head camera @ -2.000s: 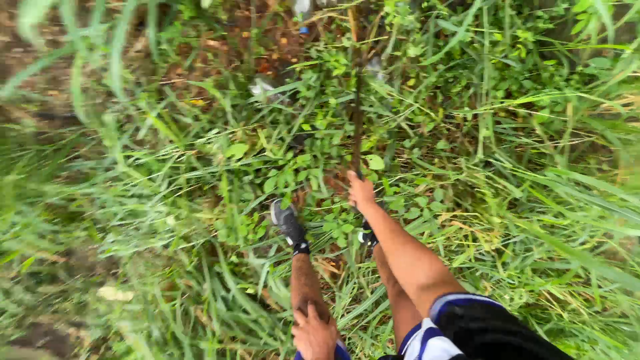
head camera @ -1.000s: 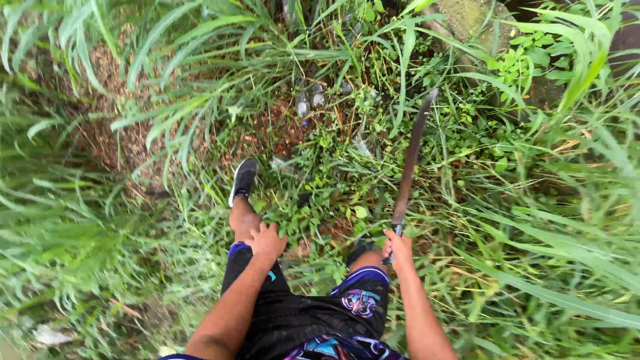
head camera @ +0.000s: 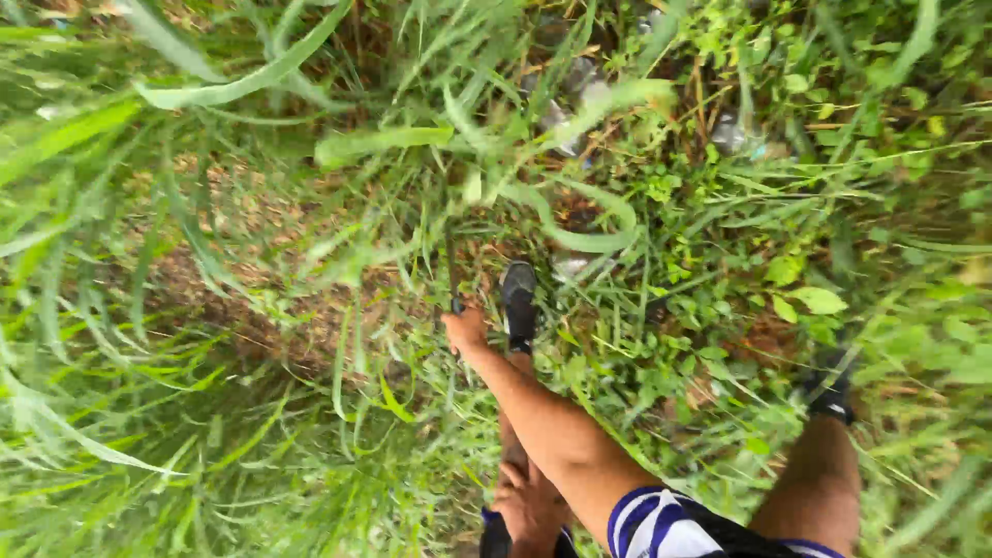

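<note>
My right hand (head camera: 465,329) is closed around the dark handle of a machete (head camera: 452,260), left of my forward shoe (head camera: 519,298). The blade points up the view and is partly hidden among long grass blades (head camera: 434,194). My left hand (head camera: 523,500) rests at my knee near the bottom edge, partly under my right forearm; its fingers are bent and no tool shows in it. Whether it grips the leg I cannot tell.
Clear plastic litter (head camera: 570,124) lies among the weeds ahead, with more plastic (head camera: 728,133) to the right. Bare brown soil (head camera: 271,318) shows at the left. Tall grass surrounds both legs; my other shoe (head camera: 831,384) is at the right.
My right hand has swung with the machete from the right side across to the left, over my left arm. The view has shifted strongly.
</note>
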